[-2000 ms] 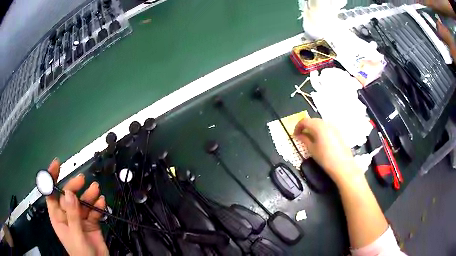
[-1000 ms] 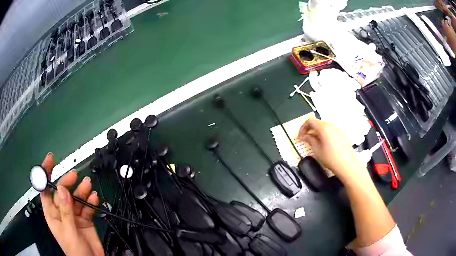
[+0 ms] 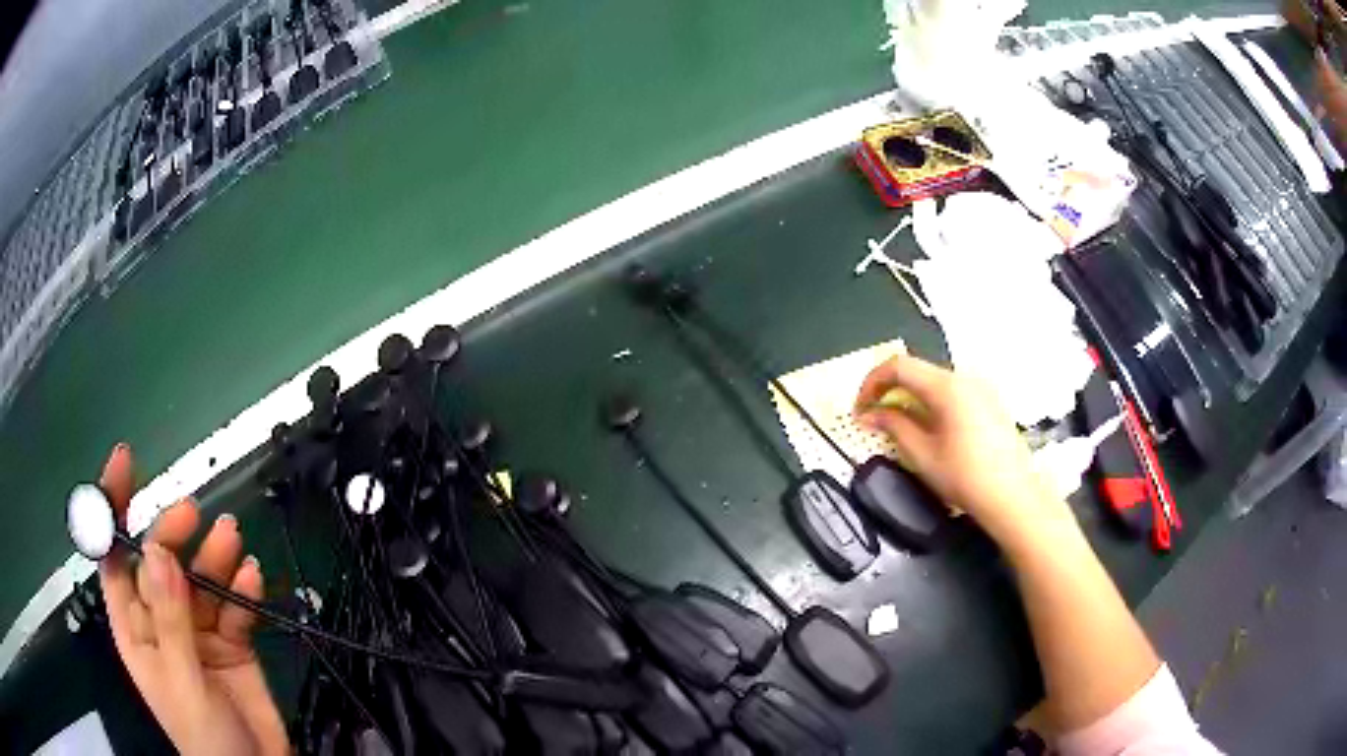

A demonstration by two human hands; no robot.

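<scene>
My left hand (image 3: 200, 635) holds the stem of a black unit just below its round white-faced head (image 3: 90, 520); the stem runs right over a pile of black units (image 3: 547, 620). My right hand (image 3: 960, 443) is at the off-white paper sheet (image 3: 816, 387), thumb and fingers pinched at its upper right part, with a yellowish bit showing between them. Three separate units lie right of the pile: one body (image 3: 838, 654) is nearest, another (image 3: 830, 523) lies beside the sheet, and the third (image 3: 897, 502) has its stem across the sheet. The two farther heads are close together and blurred.
A white crumpled heap (image 3: 997, 303), thin pale sticks (image 3: 894, 266) and a red-yellow tin (image 3: 923, 154) are beyond my right hand. A red-handled tool (image 3: 1148, 476) lies right. Clear trays with units stand on the green belt (image 3: 591, 104) and at far right. Another person's hand shows top right.
The sheet and the unit across it have shifted left, its head now near the neighbouring head. My left hand has moved slightly left with the held unit. My right hand remains at the sheet.
</scene>
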